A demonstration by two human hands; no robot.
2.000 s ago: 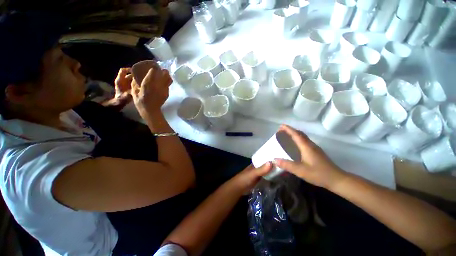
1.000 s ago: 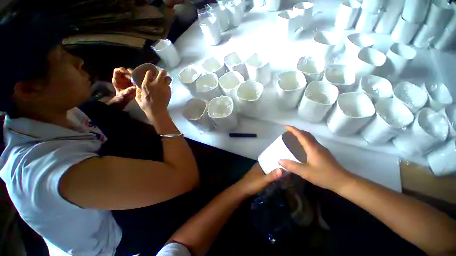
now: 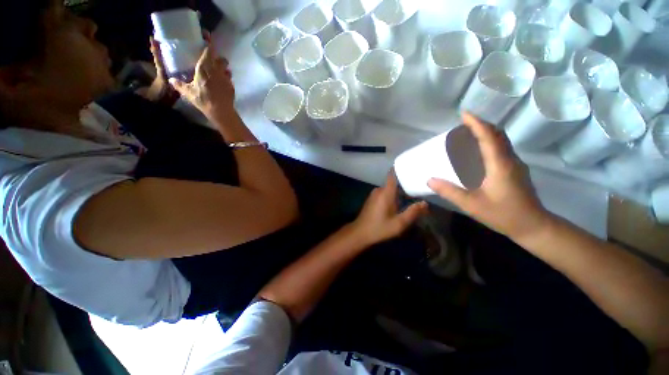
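A matte white cup [image 3: 424, 167] is tilted over the table's near edge, its dark open mouth facing right. My right hand [image 3: 506, 183] grips it at the mouth end, the thumb on the near side and the fingers over the far side. My left hand [image 3: 384, 214] is below the cup's closed end, with thumb and fingers apart. Its fingertips are at or behind the cup, and whether they touch it cannot be told. A dark clear-film bag shows only faintly, if at all, below my hands.
Several white cups [image 3: 453, 55] stand in groups on the white table cover [image 3: 312, 143]. A black stick-like tool [image 3: 364, 149] lies near the edge. A person [image 3: 169, 220] at left holds a shiny wrapped cup [image 3: 178, 42]. A brown board [image 3: 637, 227] is at right.
The view has tilted down. My left hand has opened and come away from the cup's side, while my right hand still holds it. The neighbour's cup is now raised upright.
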